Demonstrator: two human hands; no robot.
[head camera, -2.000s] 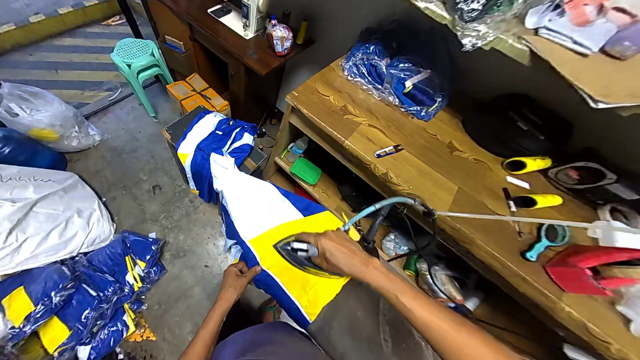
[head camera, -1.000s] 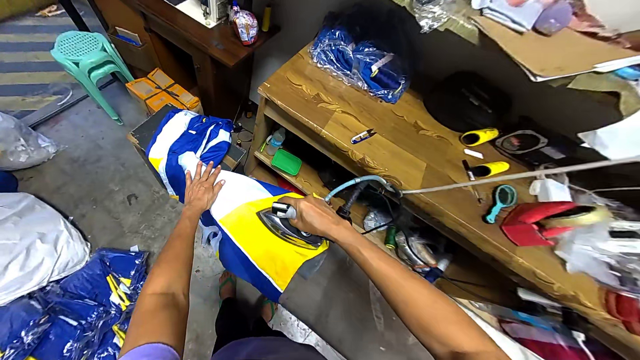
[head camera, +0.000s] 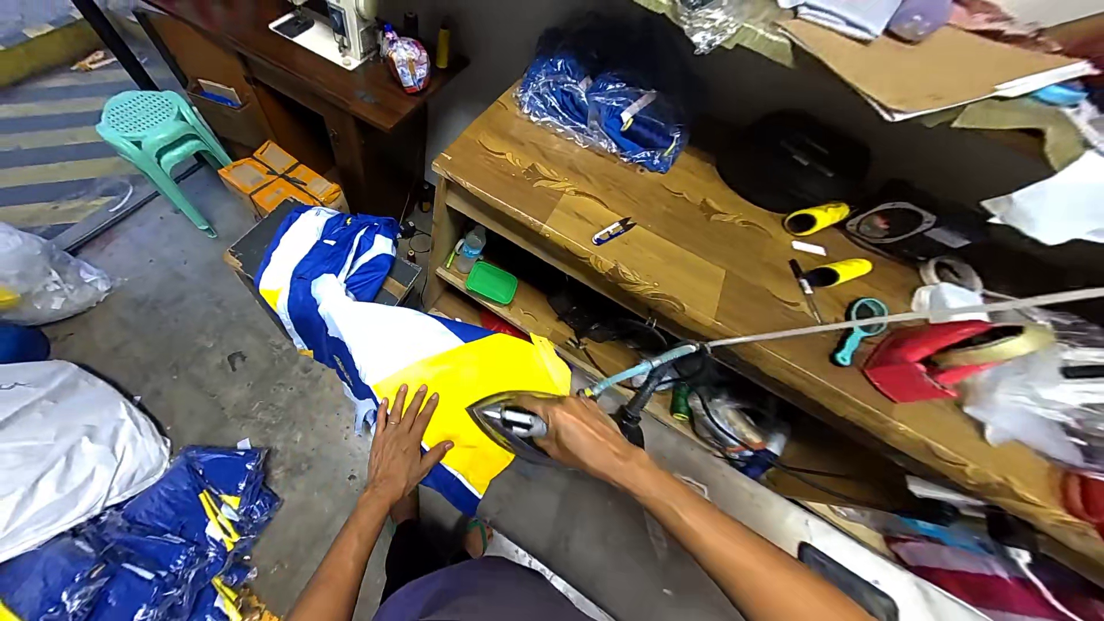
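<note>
A yellow, white and blue garment (head camera: 414, 345) lies over the near end of the grey ironing board (head camera: 595, 535), its far part bunched on a dark box. My right hand (head camera: 586, 435) is closed around the handle of a steam iron (head camera: 513, 424), whose tip points left over the yellow panel. A light blue hose (head camera: 642, 369) and a black cord run from the iron's rear. My left hand (head camera: 405, 444) rests flat on the garment's left edge, fingers spread, holding nothing.
A wooden shelf unit (head camera: 664, 233) runs along the right, bearing snips (head camera: 613, 230), a red tape dispenser (head camera: 918, 358) and bagged blue garments (head camera: 604, 112). Bagged clothes (head camera: 164, 535) lie on the floor at left. Beyond stand a green stool (head camera: 142, 116) and a sewing machine (head camera: 345, 34).
My left hand has moved from the white part back toward me, to the garment's near left edge. The garment's yellow panel has shifted and lies differently on the board. The iron stays in my right hand.
</note>
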